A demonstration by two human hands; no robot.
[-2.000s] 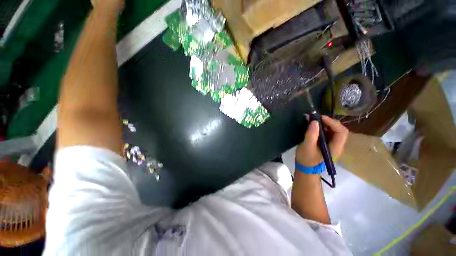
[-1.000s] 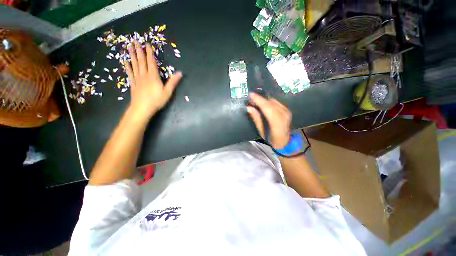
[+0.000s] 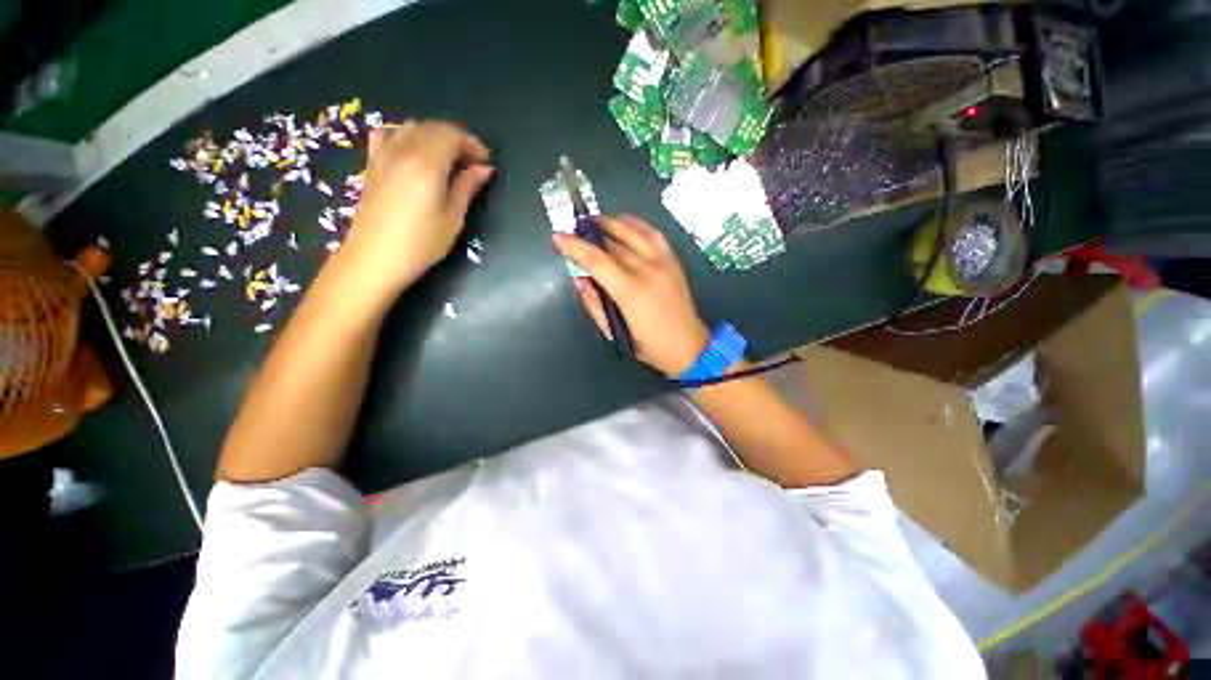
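Observation:
My right hand [image 3: 640, 290], with a bright blue wrist strap, grips the black soldering iron [image 3: 616, 319]. The iron's metal tip lies over the upper part of a small green and white circuit board [image 3: 554, 202] on the dark mat. The hand partly covers the board. My left hand [image 3: 414, 199] rests at the right side of the scatter of tiny white, yellow and dark components [image 3: 272, 160]. Its fingers are bent, and whether it holds a piece cannot be seen. A few loose pieces lie between the left hand and the board.
Overlapping green boards [image 3: 691, 86] lie right of the work, beside a tray of dark glittery grains [image 3: 830, 173]. Behind are a dark round grille and a wire-wool holder [image 3: 976, 253]. An orange fan [image 3: 40, 332] stands left. An open cardboard box [image 3: 916, 419] is below the bench.
Two seconds ago the iron was near the tray and my left arm reached far forward. The iron is now over the single board. My left hand has gone from spread flat on the components to bent fingers.

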